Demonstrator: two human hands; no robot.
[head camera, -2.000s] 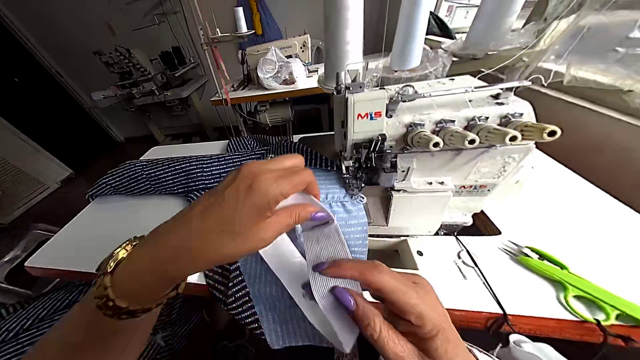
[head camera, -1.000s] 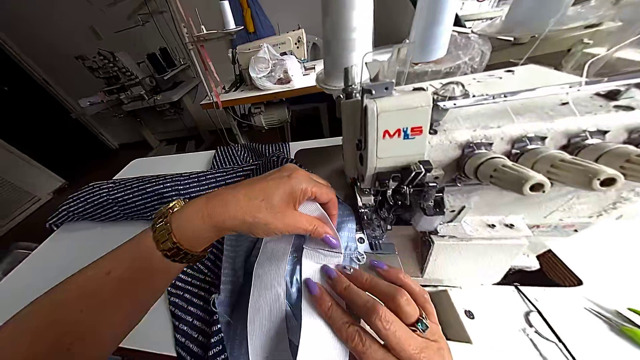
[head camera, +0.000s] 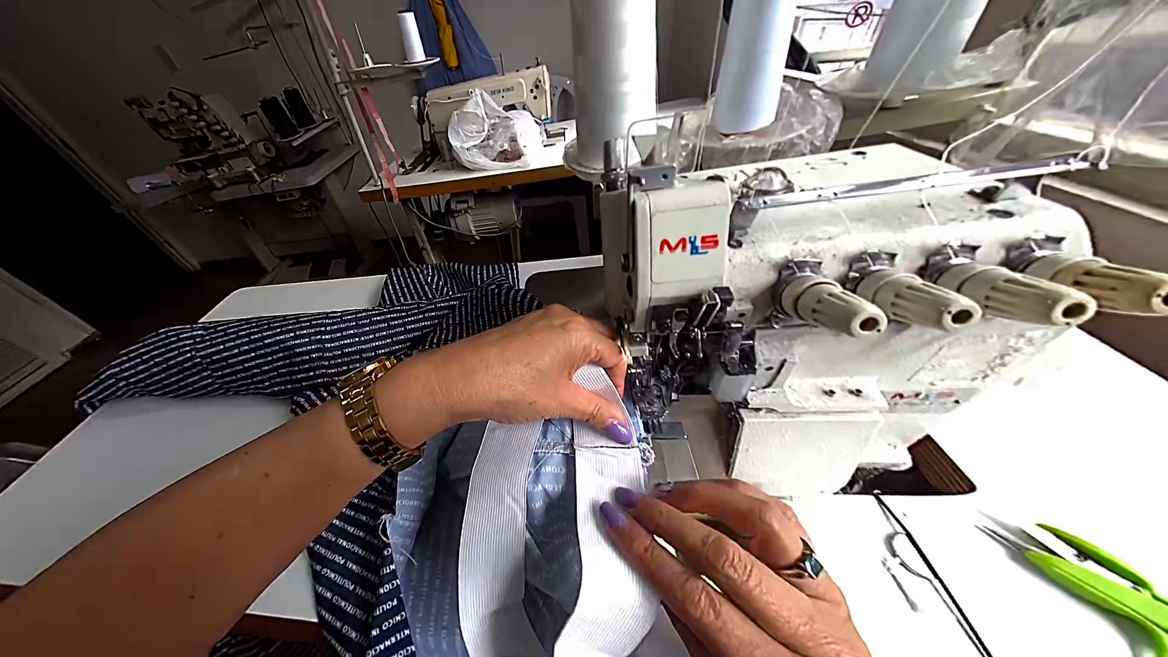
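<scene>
A white serger (head camera: 684, 210) stands at centre right. Just left of its presser foot, my left hand (head camera: 538, 370) pinches the far end of a white ribbed elastic band (head camera: 607, 547) between thumb and fingers. My right hand (head camera: 730, 566) rests on the band's right edge nearer to me, its fingertips pressing on it. The elastic lies on dark blue fabric with white printed lines (head camera: 365, 547), whose paler wrong side shows between two stretches of the band. More of the cloth spreads left over the table. The needle area is partly hidden by my left hand.
Green-handled scissors (head camera: 1095, 584) and metal tweezers (head camera: 903, 570) lie on the white table (head camera: 995, 474) at right. Large thread cones (head camera: 616, 82) stand behind the serger. Another sewing machine (head camera: 493, 91) with a plastic bag (head camera: 493, 132) on its table is farther back.
The elastic, held up in both hands at first, now lies along the serger's front by the presser foot. My right hand has moved from holding it to resting flat on it. The view has come nearer.
</scene>
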